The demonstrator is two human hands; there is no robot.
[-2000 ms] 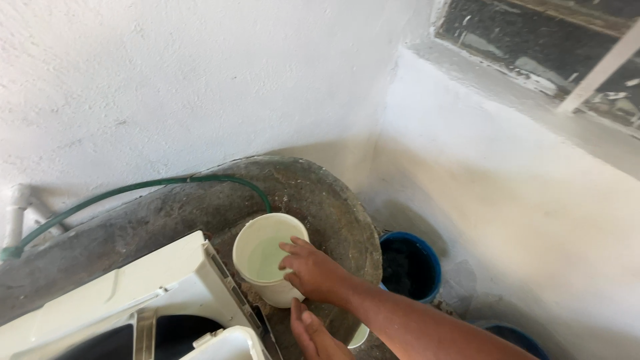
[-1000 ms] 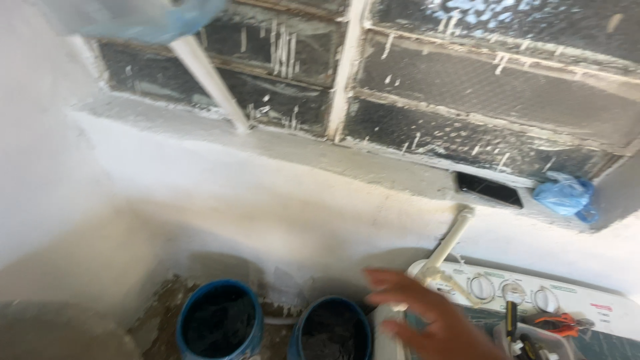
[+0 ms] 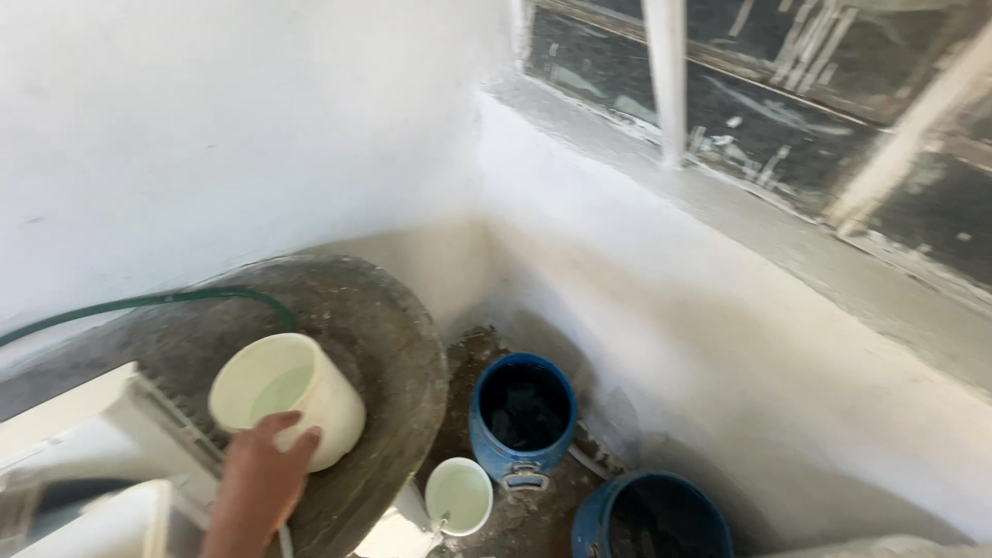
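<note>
My left hand [image 3: 267, 465] grips the near rim of a whitish plastic bucket [image 3: 333, 411], fingers curled at the edge. The bucket holds water, leans toward the lower left and rests on a round-ended grey concrete basin [image 3: 415, 349]. Behind it, a green hose [image 3: 225, 292] runs along the wall and down into the basin. My right hand is outside the view. A smaller white bucket [image 3: 459, 496] of water stands on the floor just beyond the basin's edge.
Two blue plastic drums [image 3: 508, 457] [image 3: 593, 519] holding dark liquid stand on the floor by the right wall. A white appliance body [image 3: 116, 434] is at lower left. Above the drums runs a window ledge [image 3: 775, 248].
The view has swung to the window side and back. Two seconds ago my right hand was at the bucket's rim, with my other hand below; now my left hand grips the rim.
</note>
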